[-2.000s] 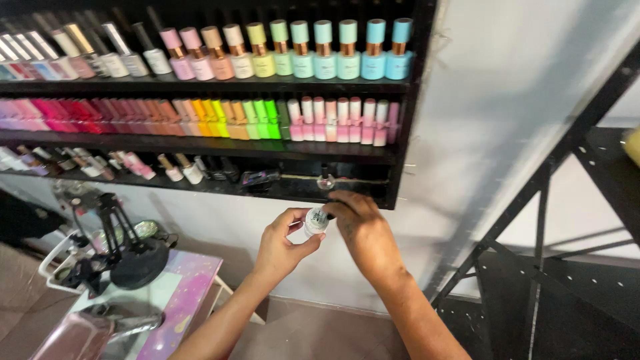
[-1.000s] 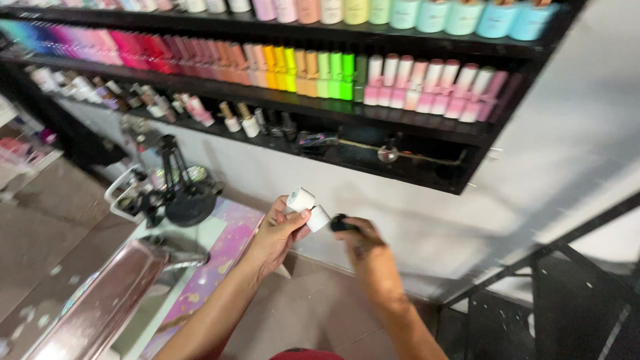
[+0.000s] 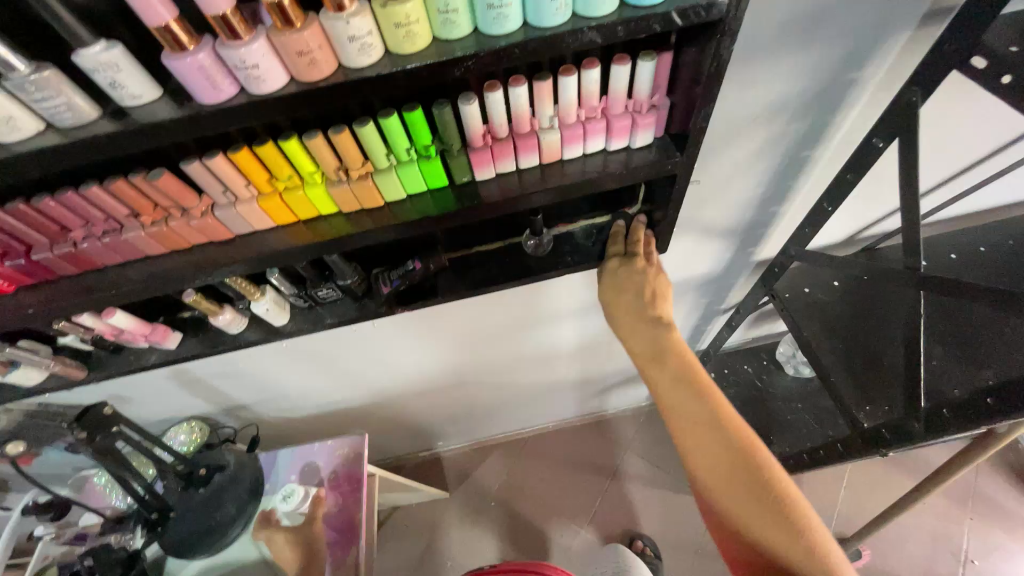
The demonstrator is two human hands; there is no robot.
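Observation:
My left hand (image 3: 298, 534) holds a small white container (image 3: 294, 499) over the pink and purple tabletop at the lower left. My right hand (image 3: 638, 280) reaches up to the right end of the lowest black shelf (image 3: 512, 270). Its fingertips rest by something dark there; whether they grip it cannot be told. Left of these fingers stands a clear round bottle with a dark cap (image 3: 537, 238), beside a thin cord-like strip (image 3: 588, 221). Farther left a dark bottle (image 3: 408, 274) lies tilted, and nail polish bottles (image 3: 264, 301) stand along the same shelf.
Rows of nail polish bottles (image 3: 416, 152) fill the middle shelf, with larger bottles (image 3: 304, 44) above. A black desk lamp (image 3: 212, 504) stands close to my left hand. At right is a black perforated metal rack (image 3: 910, 184) with a wooden pole (image 3: 932, 488) below.
My hands have moved apart: the right from beneath the shelves up to the lowest shelf, the left down over the tabletop. One second ago the left held two white items and the right a black item.

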